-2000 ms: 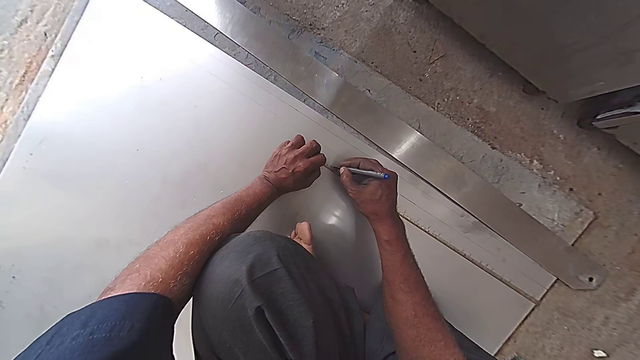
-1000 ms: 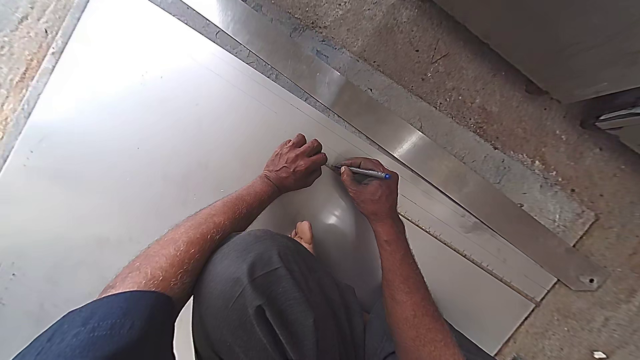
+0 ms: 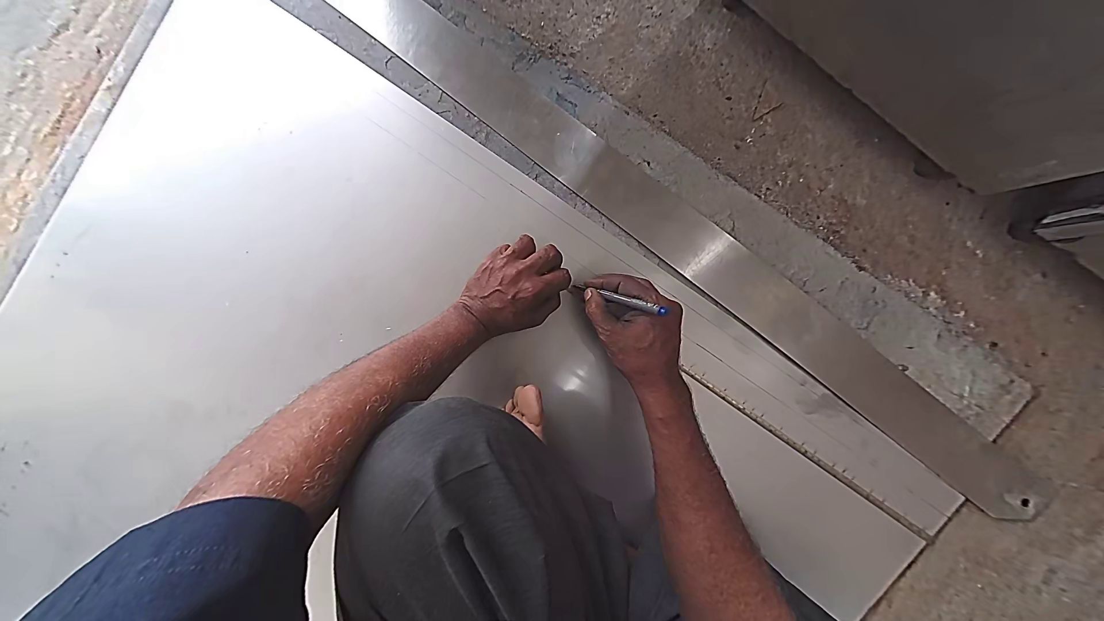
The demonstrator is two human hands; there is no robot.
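A large shiny metal sheet (image 3: 259,259) lies on the ground under both hands, with thin lines drawn near its upper right edge. My right hand (image 3: 638,336) holds a pen (image 3: 630,301) with a blue end, its tip low at the sheet beside the fingers of my left hand. My left hand (image 3: 517,285) rests with curled fingers on the sheet; whether it pinches something there cannot be told. From near my right hand a narrow graduated strip (image 3: 806,453), like a steel ruler, runs toward the sheet's lower right edge.
A long flat metal bar (image 3: 707,259) with a hole at its end lies along the sheet's upper right edge, over a stone slab (image 3: 949,362). A dark metal panel (image 3: 949,78) stands at the upper right. My bent knee and bare toes (image 3: 526,405) are close below my hands.
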